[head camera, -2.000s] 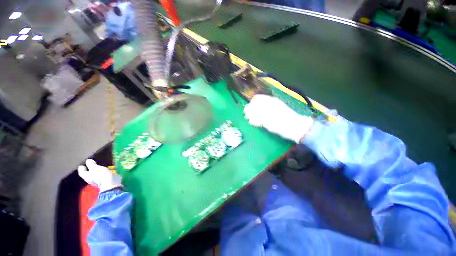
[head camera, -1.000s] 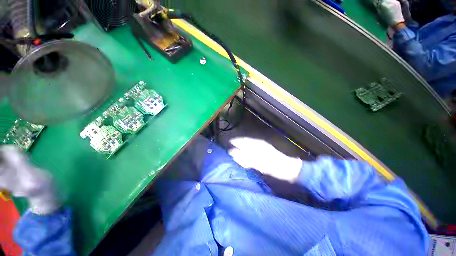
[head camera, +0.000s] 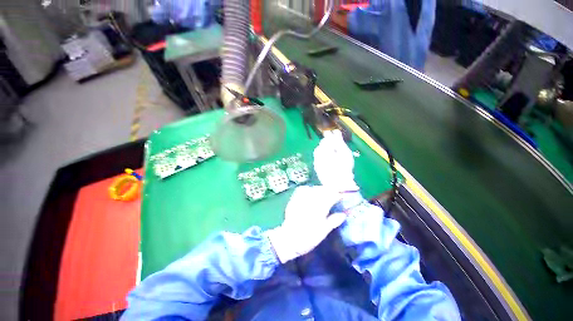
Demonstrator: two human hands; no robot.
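Two green circuit boards lie on the green bench mat: one board (head camera: 274, 178) in the middle, another (head camera: 183, 156) at the left. My right hand (head camera: 335, 163), white-gloved, is just in front of the soldering iron stand (head camera: 326, 118), fingers forward; I see nothing held in it. My left hand (head camera: 308, 221), also white-gloved, is at my right wrist, its fingers around the glove cuff, near the bench's front edge. The stand is partly hidden behind my right hand.
The clear fume hood (head camera: 249, 135) hangs over the back of the mat (head camera: 201, 219). A black bin (head camera: 44, 219) at left holds a red-orange sheet (head camera: 100, 244) with a yellow ring (head camera: 124, 187). The green conveyor (head camera: 452, 163) carries boards at right. A person (head camera: 392, 28) stands beyond.
My left hand has moved from the bench's left side to my right wrist. My right hand has come forward from near my body to the stand. The view has shifted, showing the bin and hood more fully.
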